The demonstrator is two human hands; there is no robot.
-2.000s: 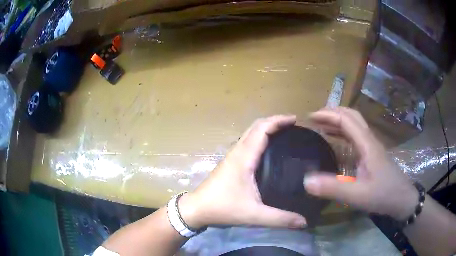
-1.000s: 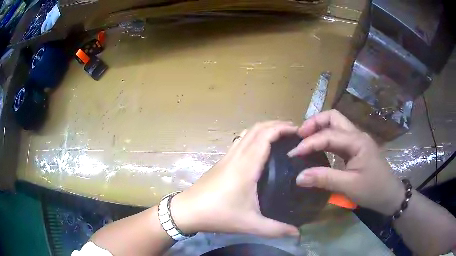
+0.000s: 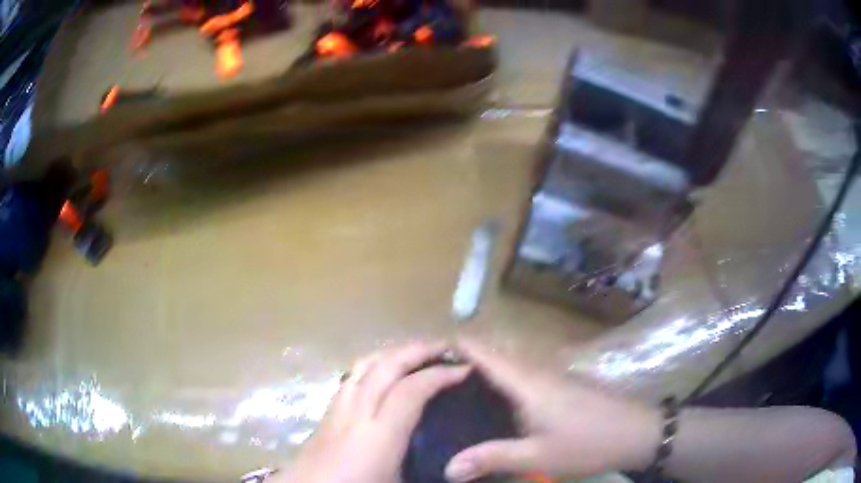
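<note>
A round black speaker body [image 3: 460,429] is held low at the bottom centre, its lower part cut off by the picture's edge. My left hand [image 3: 373,415] wraps its left side and top. My right hand [image 3: 557,420] lies on its right side, with the thumb across its front. A small bit of orange strap [image 3: 536,478] shows under my right hand. The picture is blurred, so details of the speaker's face cannot be made out.
A cardboard tray [image 3: 396,83] with black-and-orange parts stands at the back. Loose cover-and-strap pieces [image 3: 92,241] and dark speakers [image 3: 21,226] are at the left. A pale flat strip [image 3: 475,271] lies beside the silver screw feeder [image 3: 604,179]. A black cable [image 3: 788,283] runs at the right.
The view has swung up and right, so the tray of orange parts and more of the feeder show. Both hands and the speaker now appear lower and further left. My right fingers have flattened against the speaker.
</note>
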